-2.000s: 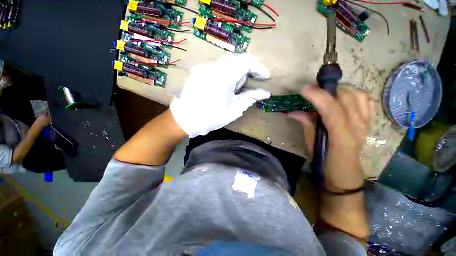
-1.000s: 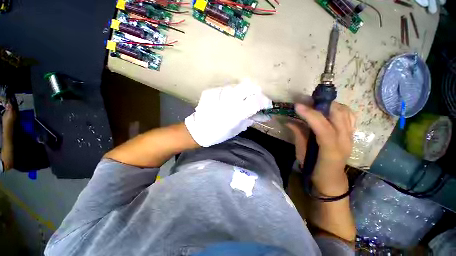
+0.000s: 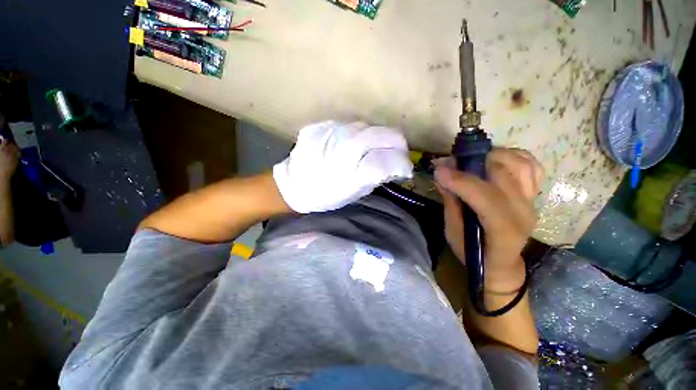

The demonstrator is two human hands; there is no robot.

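My left hand [image 3: 343, 165], in a white glove, is closed at the table's front edge on one end of a circuit board [image 3: 424, 161]. Only a short dark piece of the board shows between my hands. My bare right hand [image 3: 496, 202] holds the soldering iron [image 3: 470, 145] by its black handle, with the metal barrel and tip pointing away over the table. The fingertips of my right hand are at the board's other end; whether they touch it cannot be told. The solder wire cannot be made out.
Circuit boards with yellow ends [image 3: 183, 53] lie at the far left of the cream table [image 3: 343, 76]. A round dish [image 3: 641, 114] with a blue-handled tool and a yellowish pot [image 3: 662, 202] are at right. A solder spool [image 3: 65, 109] stands on the black surface at left. Another person's arm shows at the left edge.
The view has shifted, so the rows of boards sit higher in the picture. My gloved hand has closed over the board, and less of the board shows. The iron's tip has moved left in the picture.
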